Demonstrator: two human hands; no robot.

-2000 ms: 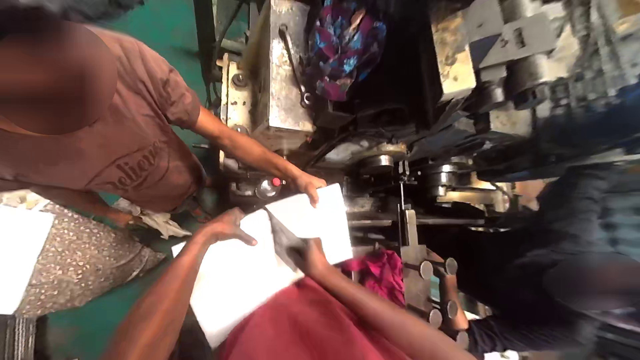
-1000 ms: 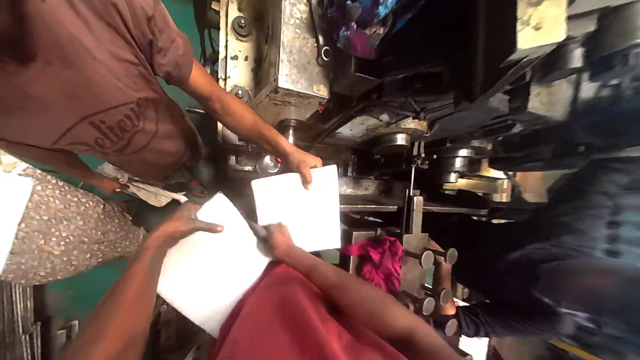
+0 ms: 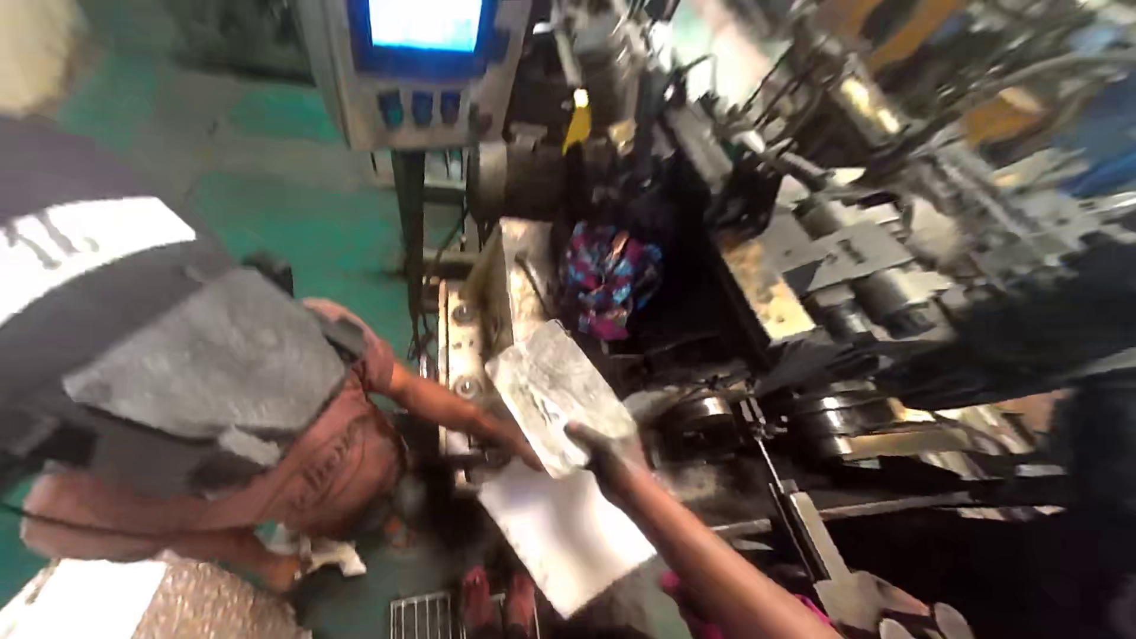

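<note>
My right hand (image 3: 603,448), at the end of the forearm from the lower right, grips the lower edge of a grey-white flat piece (image 3: 559,390), whose material I cannot tell. Below it is a white sheet (image 3: 572,537), tilted, partly overlapped by the grey-white piece; what holds it is hidden. A co-worker's arm (image 3: 453,413) reaches in from the left, its hand hidden behind the grey-white piece. My left hand is out of view.
A co-worker in a brown shirt (image 3: 328,461) stands at left beside a speckled surface (image 3: 213,595). Metal machinery (image 3: 710,413) fills the right. A control panel (image 3: 408,115) with a lit screen stands at top. Patterned cloth (image 3: 612,275) lies on the machine.
The view has swung widely. My right hand, earlier at the white sheets, now grips a grey-white piece. My left hand, earlier on a white sheet, has gone out of view.
</note>
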